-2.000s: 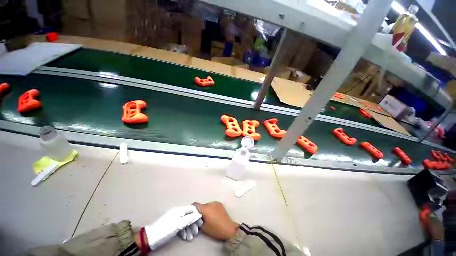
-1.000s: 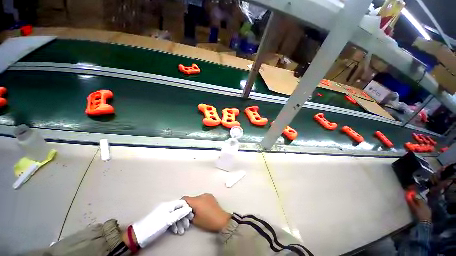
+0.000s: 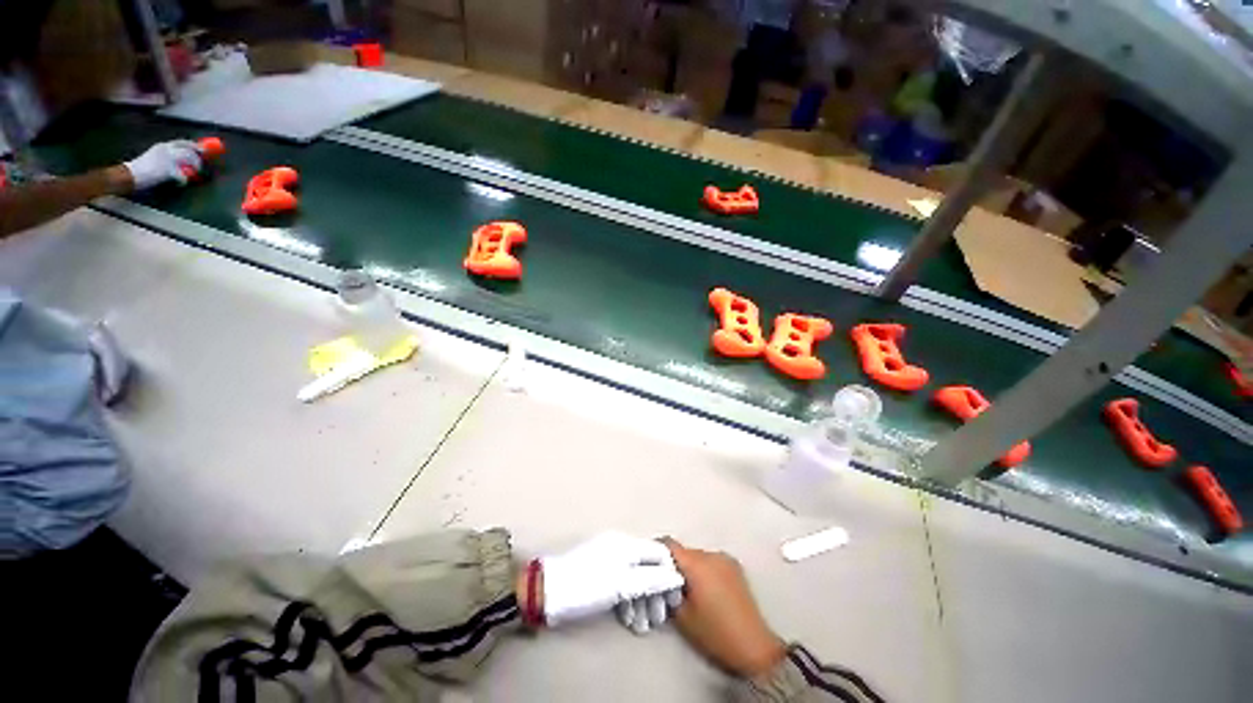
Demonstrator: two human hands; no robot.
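Observation:
My left hand point(image 3: 607, 580), in a white knit glove with a dark red cuff edge, rests over the bench with its fingers curled. My bare right hand point(image 3: 715, 604) is closed against its fingertips. The hands touch; no object shows in either. Orange controller shells lie beyond them on the green belt, including a single one point(image 3: 495, 251), a touching pair point(image 3: 797, 346) and another point(image 3: 889, 357) near the slanting post. A squat translucent bottle point(image 3: 811, 467) stands at the belt edge, with a small white strip point(image 3: 815, 544) in front of it.
A grey frame post point(image 3: 1086, 360) slants up at the right. A second bottle point(image 3: 363, 305) stands by a yellow cloth point(image 3: 327, 357) and a white strip. At the left, another person's gloved hand point(image 3: 162, 164) is on a shell over the belt. A white board point(image 3: 302, 99) lies at the far left.
The view has swung left, so the scene sits further right. Another person's sleeve and gloved hand have come into view at the left. My hands are still together.

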